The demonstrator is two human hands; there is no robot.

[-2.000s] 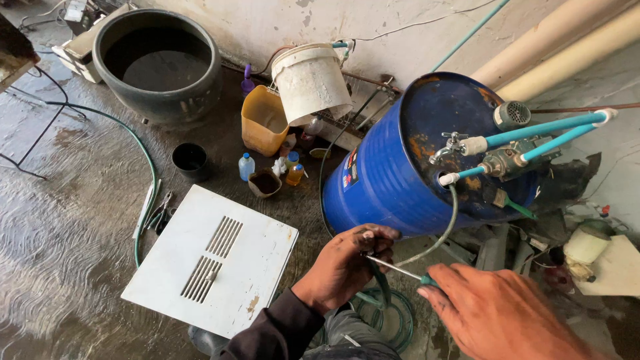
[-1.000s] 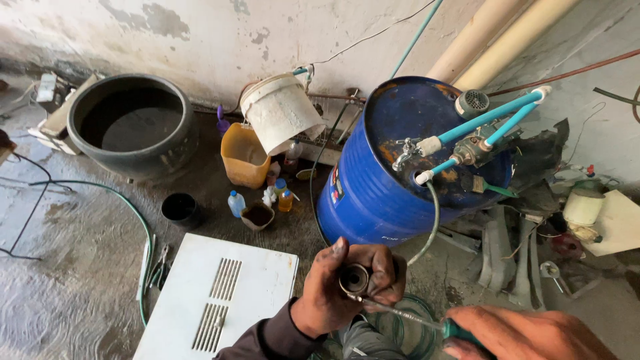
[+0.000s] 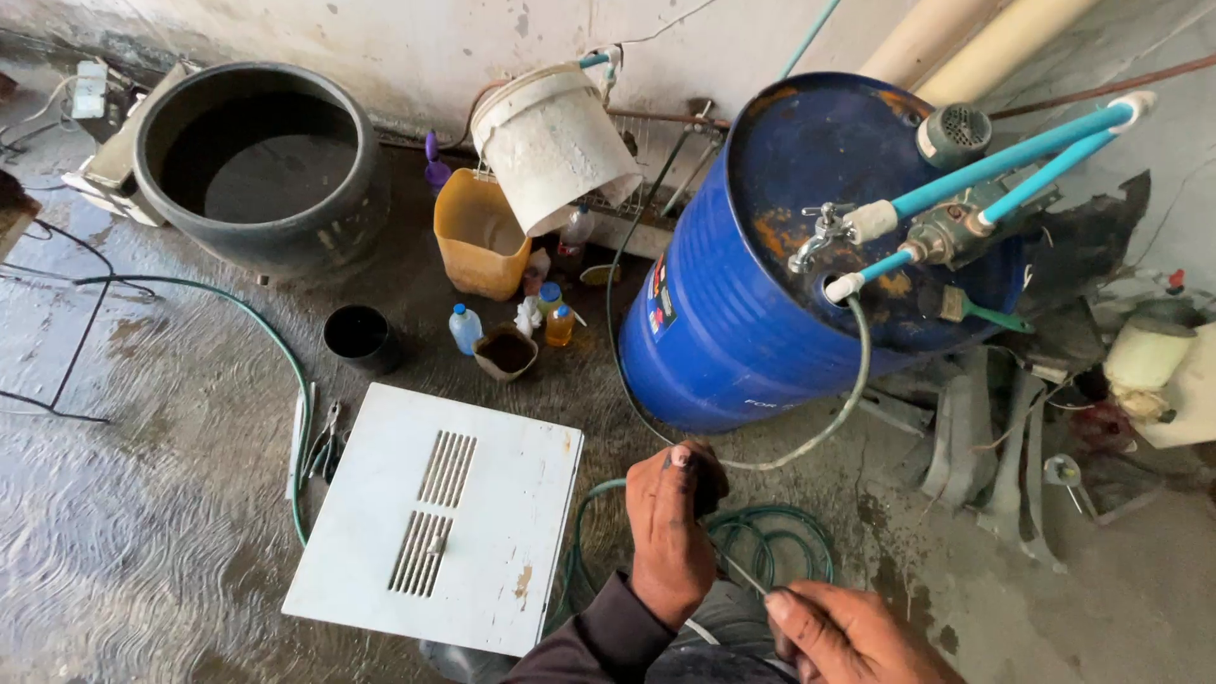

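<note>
My left hand is closed around a small dark part that shows only at its fingers; in this view its shape is mostly hidden. To the lower right, my right hand grips a screwdriver, its handle covered by the fingers. The thin metal shaft slants up and left toward the underside of my left hand; its tip is out of sight. Behind both hands, coils of green hose lie on the wet floor, and a blue drum stands beyond them.
A white vented metal panel lies left of my hands, with pliers beside it. Farther back are a large dark tub, a black pot, small bottles, a yellow container and a tilted white bucket. Metal pieces lie at right.
My left hand has turned, so the part's round opening, seen a second ago, no longer shows. My right hand has kept hold of the screwdriver, whose green handle is now covered.
</note>
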